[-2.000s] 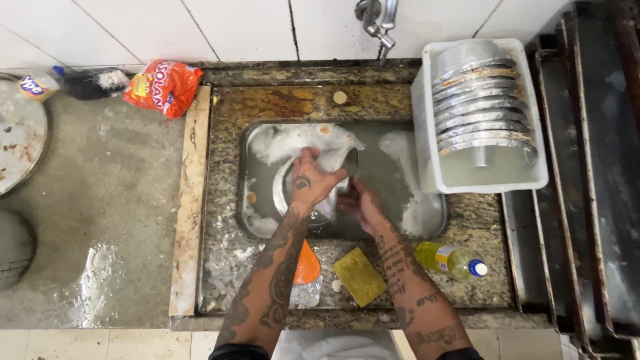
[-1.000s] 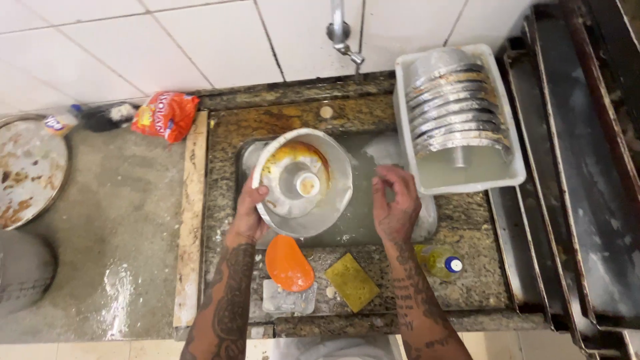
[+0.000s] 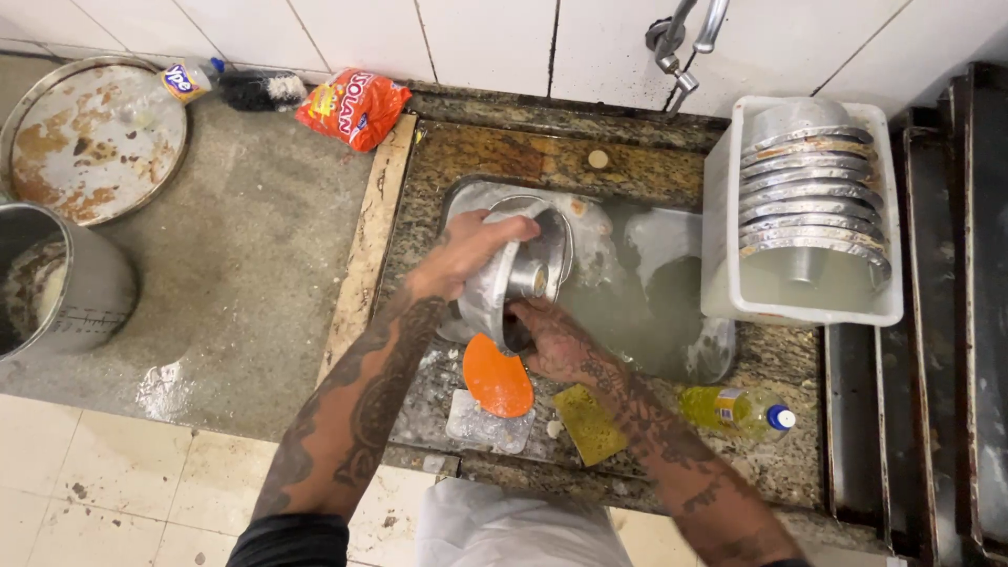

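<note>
A round metal tube cake pan (image 3: pixel 490 295) is tilted over the left part of the sink, its hollow turned to the right. My left hand (image 3: pixel 480 246) grips its upper rim. My right hand (image 3: pixel 551 339) reaches into the lower side of the pan, its fingertips hidden inside. Another round metal rim (image 3: pixel 568 236) shows just behind the pan. Cloudy water with foam fills the sink (image 3: pixel 630 315). Below my hands an orange plastic scraper (image 3: pixel 498 376) rests partly on a clear flat piece (image 3: pixel 490 421), and a yellow sponge (image 3: pixel 589 425) lies by my right wrist.
A white tub (image 3: pixel 736 272) of stacked tube pans stands right of the sink, under-right of the faucet (image 3: pixel 677 63). Near it lie a bottle of yellow liquid (image 3: pixel 728 409) and dark trays (image 3: pixel 854 425). Leftward are a red bag (image 3: pixel 353 109), brush (image 3: pixel 260 90), stained round pan (image 3: pixel 94 142) and pot (image 3: pixel 94 291).
The tube pan, held upright with its hollow facing up a second ago, is now tipped sideways and lower. My right hand has moved left from beside the pan into it.
</note>
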